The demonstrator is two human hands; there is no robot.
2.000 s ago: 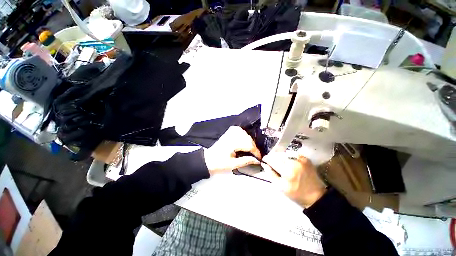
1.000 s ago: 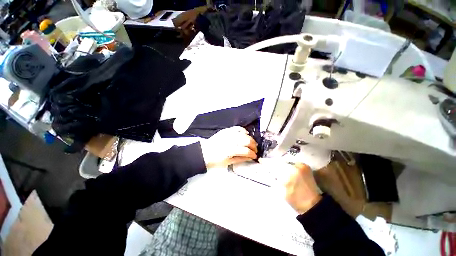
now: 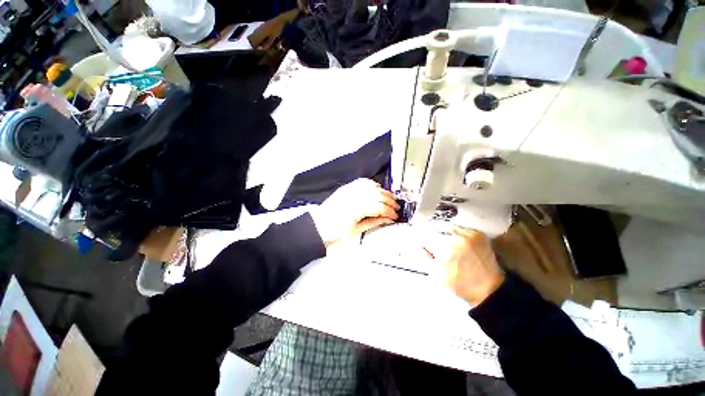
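The dark garment piece [image 3: 336, 179] lies flat on the white table, its right end at the presser foot [image 3: 403, 206] of the cream sewing machine [image 3: 587, 147]. My left hand [image 3: 357, 210] rests on the near edge of the cloth, fingertips close to the presser foot, pressing it down; the cloth under the fingers is partly hidden. My right hand [image 3: 468, 267] is on the table just right of and nearer than the needle area, fingers bent together. I cannot tell whether it holds anything. The needle itself is too small to make out.
A large black cloth bundle [image 3: 174, 162] is heaped at the left. More dark cloth [image 3: 371, 29] lies behind the machine. A black flat rectangle [image 3: 591, 241] and brown card [image 3: 533, 255] are under the machine arm. A grey fan-like device [image 3: 39, 138] stands at the far left.
My right hand has moved away from the left hand and the cloth's near edge, towards the right. My left hand stays by the presser foot. The view has shifted slightly.
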